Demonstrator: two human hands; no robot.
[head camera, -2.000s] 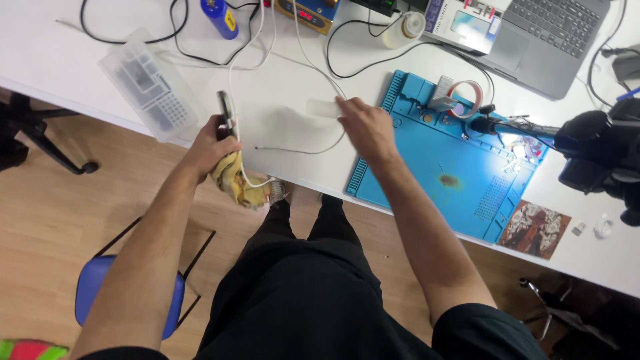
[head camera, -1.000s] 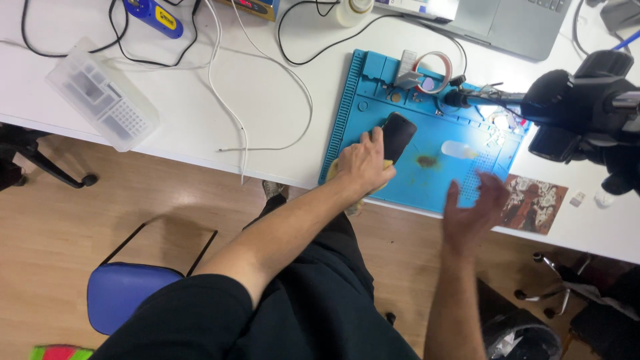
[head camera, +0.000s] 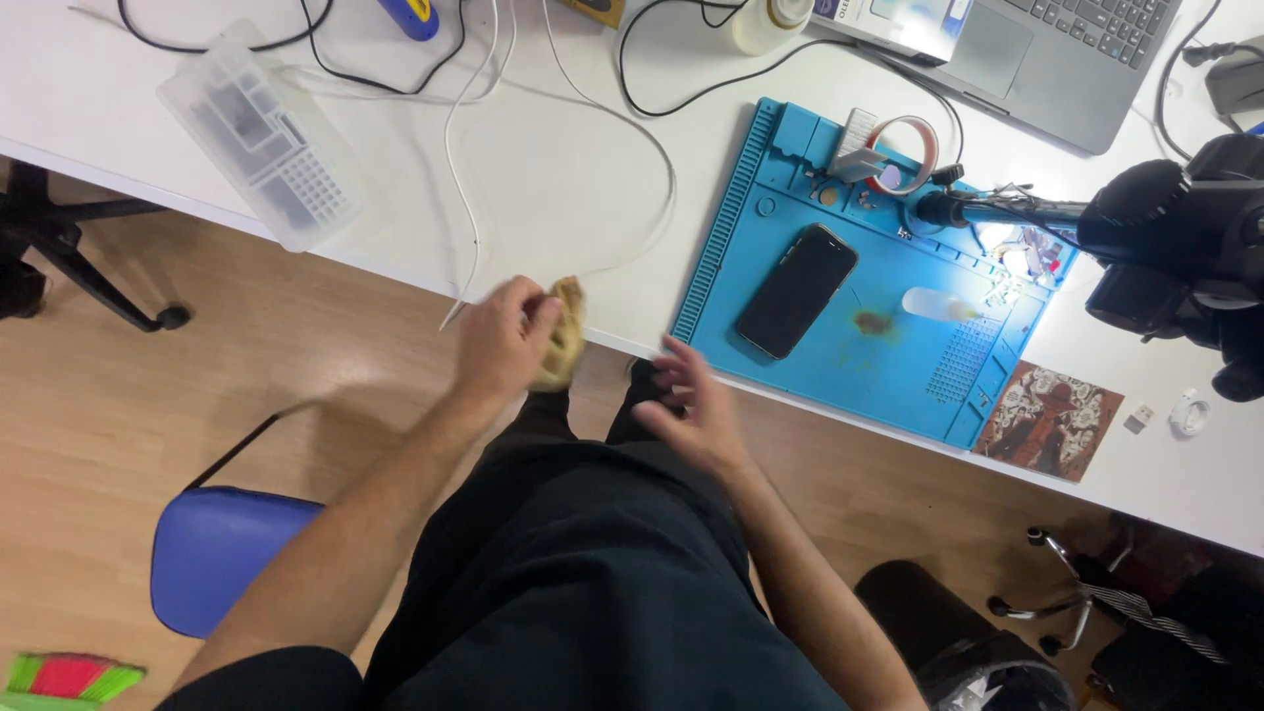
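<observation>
Near the desk's front edge, my left hand grips a crumpled yellowish cloth, which hangs down over the floor side. My right hand is raised to the right of it, fingers spread, holding nothing, just off the front edge by the mat. A dark smartphone lies on the left half of the blue silicone repair mat, screen up and black. A small translucent bottle lies to its right, past a brown stain. A white cable runs over the desk to the edge beside my left hand.
A clear plastic organizer box lies at left. A laptop, a tape roll and a black microscope stand behind and right of the phone. Below are a blue chair, a black bin and a wheeled chair base.
The phone, under my left hand on the mat a second ago, now lies released. My left hand has moved left off the mat with the cloth; my right hand has moved left toward it.
</observation>
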